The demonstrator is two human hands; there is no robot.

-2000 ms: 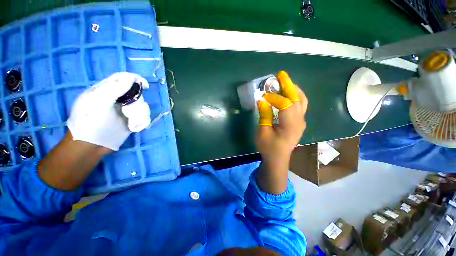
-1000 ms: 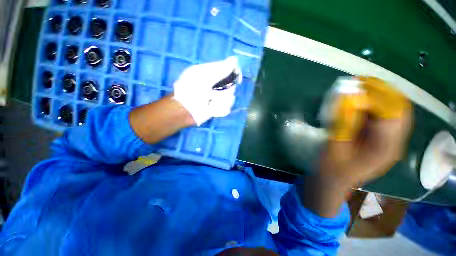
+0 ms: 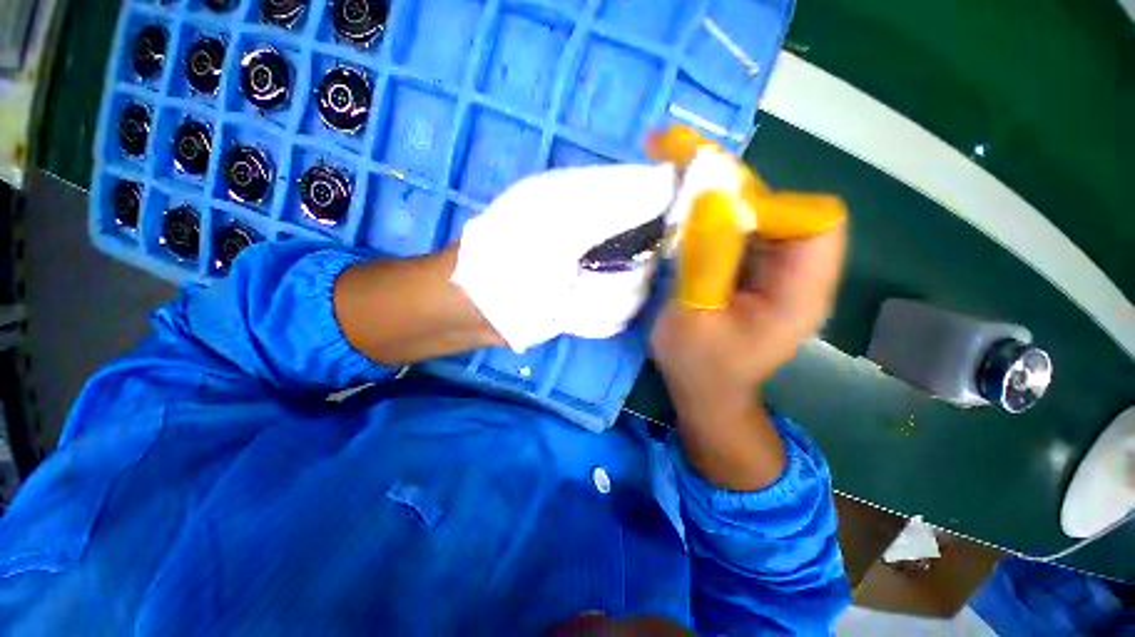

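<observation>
My left hand (image 3: 560, 255), in a white glove, holds a small round black part (image 3: 626, 246) edge-on over the blue compartment tray (image 3: 429, 126). My right hand (image 3: 737, 268), with yellow finger cots, pinches a small white wiping cloth (image 3: 707, 178) right beside the part. The fingers hide where cloth and part meet. Several black parts (image 3: 326, 190) sit in the tray's left compartments. The squarish grey bottle (image 3: 934, 350) with a silver top stands on the green surface to the right of my right hand.
A pale edge strip (image 3: 871, 134) runs along the green belt (image 3: 983, 75) at the upper right. A white fan base (image 3: 1105, 479) is cut off at the right edge. An open cardboard box (image 3: 952, 566) is below the work surface's edge.
My right hand has come left from the bottle to my left hand, bringing the cloth to the part. The bottle now shows uncovered. The view has shifted.
</observation>
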